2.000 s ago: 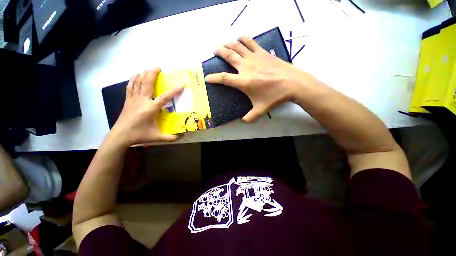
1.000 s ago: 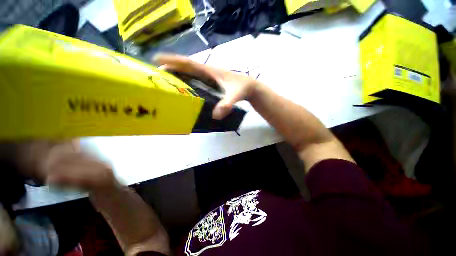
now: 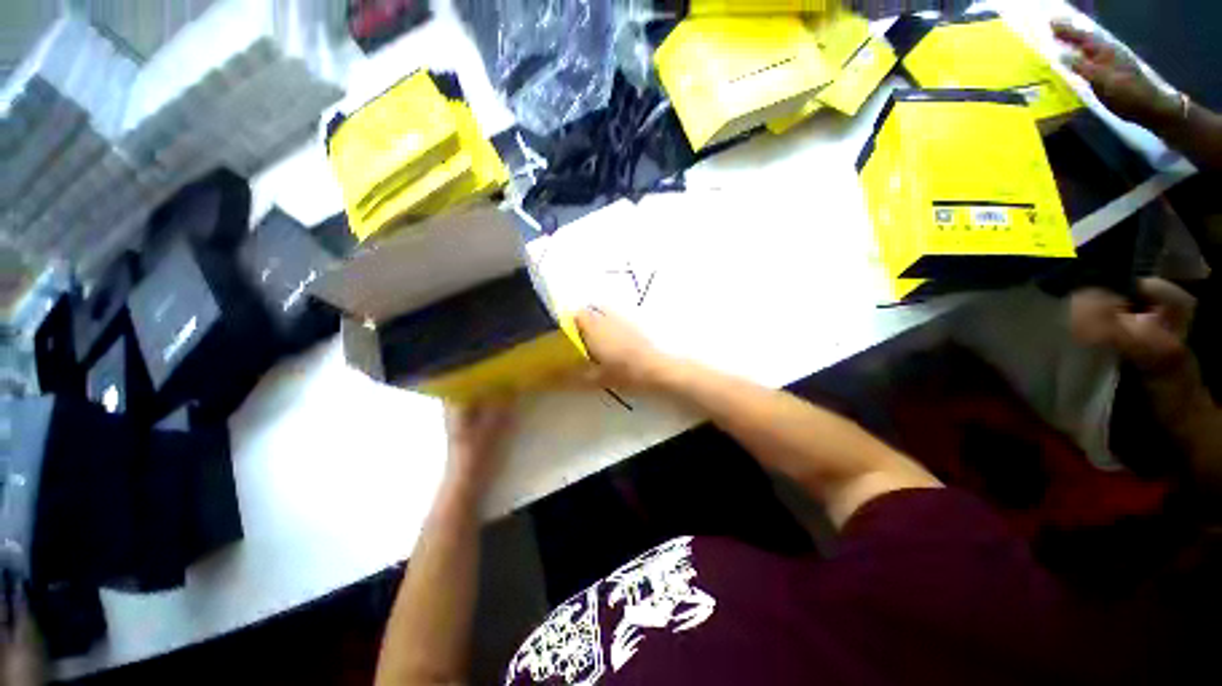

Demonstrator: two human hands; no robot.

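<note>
A yellow outer carton (image 3: 516,365) is held above the white tabletop with its opening facing me. Its pale inner flap (image 3: 429,264) stands up at the back, and the inside looks dark; I cannot tell whether a black box is in it. My left hand (image 3: 480,436) is under the carton's near side, its fingers partly hidden and blurred. My right hand (image 3: 614,351) holds the carton's right end.
Stacked black boxes (image 3: 174,322) stand at the left. Yellow cartons (image 3: 409,154) lie at back centre, beside a black tangled pile (image 3: 610,148) and a clear plastic bag (image 3: 550,60). A finished yellow carton (image 3: 965,181) stands at right. Another person's hands (image 3: 1139,328) show at far right.
The yellow carton has turned from lying lengthwise close to the camera to an open end with its flap up, farther out. Both my hands are now on it. The view has shifted.
</note>
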